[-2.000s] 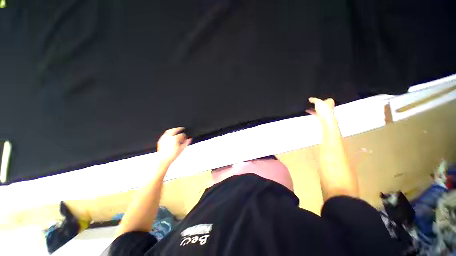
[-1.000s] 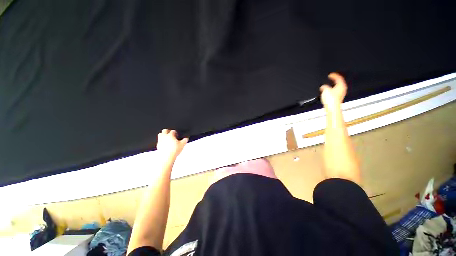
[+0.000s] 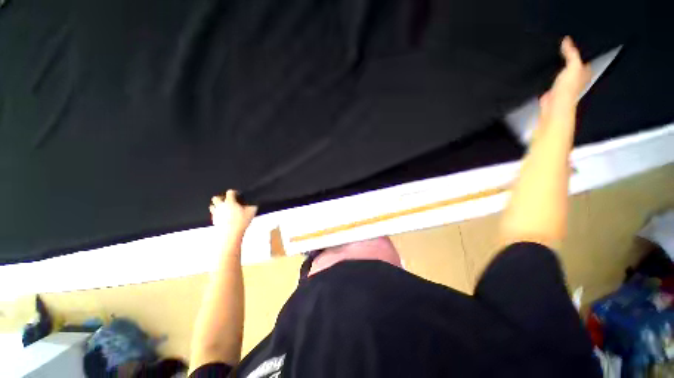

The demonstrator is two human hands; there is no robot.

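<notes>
The black fabric ply [image 3: 259,88] covers most of the table, with creases running up from near my left hand. My left hand [image 3: 233,211] is at its near edge, fingertips closed on the cloth by the white border. My right hand [image 3: 567,80] is further in over the cloth at the right, closed on the ply's edge, which is drawn inward from the border. More black cloth shows beneath it. A pale grey-white pointed piece [image 3: 526,119] shows on both sides of my right hand; what it is I cannot tell. The fingertips are partly blurred.
The white table border [image 3: 148,255] runs across the near side. A thin yellow-brown strip [image 3: 399,214] and a small brown patch [image 3: 277,241] lie on it. Below are tan floor, a white box-like thing [image 3: 52,354] at left, and heaps of cloth scraps [image 3: 635,317] at right.
My right hand has moved inward and right, drawing the cloth edge away from the border; the pale piece shows larger. The strip and brown patch appear further left. My left hand stays near the edge.
</notes>
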